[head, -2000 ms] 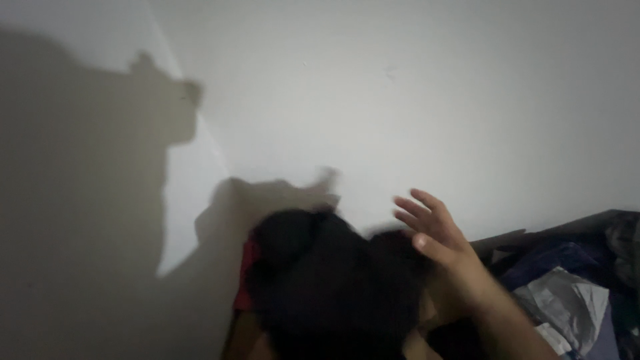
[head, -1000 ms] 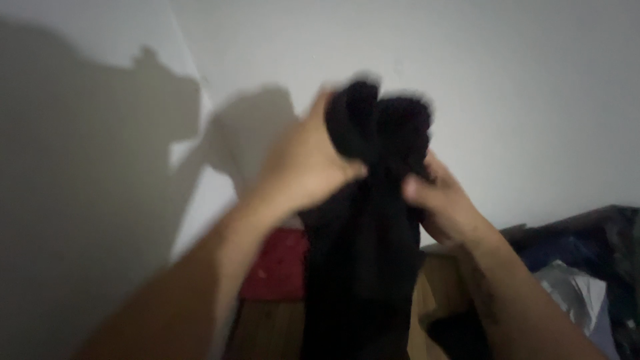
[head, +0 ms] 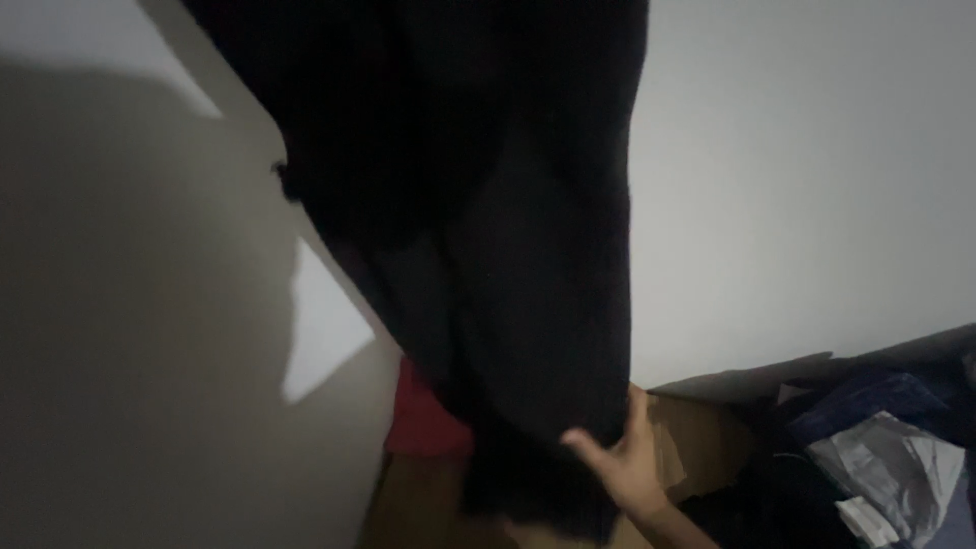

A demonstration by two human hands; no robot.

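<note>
A long piece of black cloth, seemingly a garment [head: 534, 252], hangs from beyond the top edge of the head view down to near the bottom, narrowing toward its lower end. My right hand [head: 629, 457] is at its lower right edge, thumb spread across the front of the cloth and a finger pointing up beside the edge; the other fingers are partly hidden. My left hand cannot be made out. A blurred skin-coloured patch shows under the cloth's lower end, too unclear to name.
Pale walls [head: 801, 191] meet in a corner behind the cloth, with dark shadows on the left one. Something red [head: 427, 419] lies low behind the cloth on a brown surface [head: 412, 496]. Dark and blue cloth and a crumpled silvery-grey item [head: 892, 465] are piled at the lower right.
The black cloth, bunched between both my hands a second ago, now hangs long through the view. My right hand has moved down along it; my left hand is no longer seen.
</note>
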